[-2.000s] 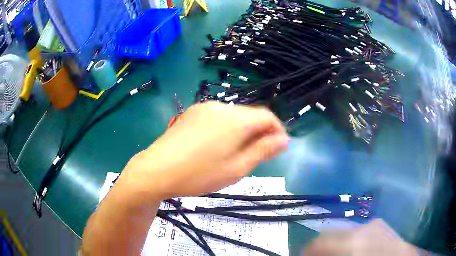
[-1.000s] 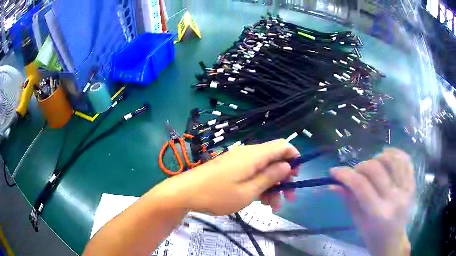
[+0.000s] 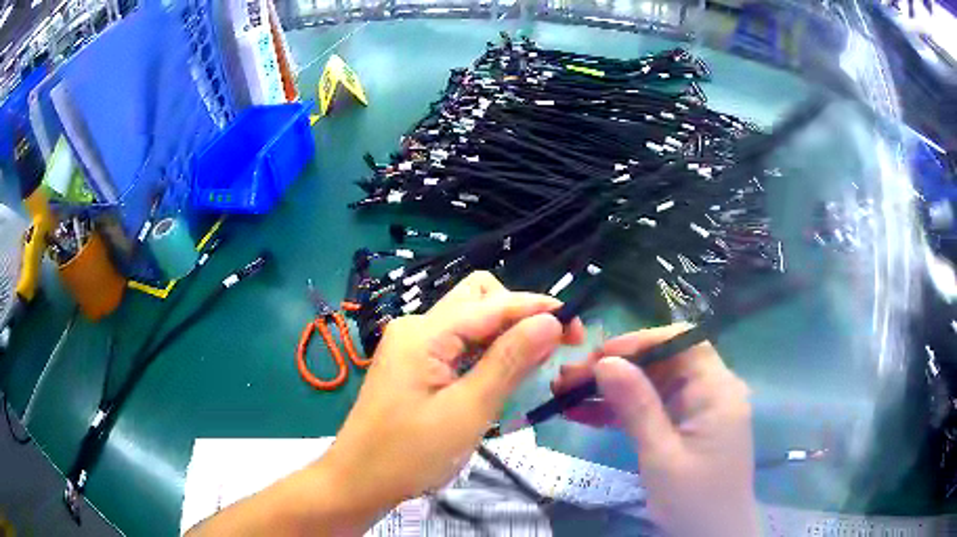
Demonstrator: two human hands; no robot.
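Note:
A black wire harness [image 3: 572,399] is held up between my two hands, above the white check sheet [image 3: 247,477]. My left hand [image 3: 462,367] is closed on one part of it, with the fingertips pinched together. My right hand [image 3: 661,409] grips a black branch between thumb and fingers, and the branch runs on to the upper right, blurred. A thin reddish wire end shows between the hands. More black cable hangs below my left hand over the sheet. The connectors in my left hand are hidden by the fingers.
A large harness pile [image 3: 546,157] lies beyond my hands. Orange-handled scissors [image 3: 323,372] lie left of it. A blue bin [image 3: 257,163], teal roll [image 3: 173,246], orange pen cup [image 3: 91,278] and yellow sign [image 3: 339,86] stand at the left. A single branched harness [image 3: 147,346] lies at far left.
My hands have risen from the cables over the sheet and now hold harness parts close together. The camera view has shifted, so the scissors are fully in sight.

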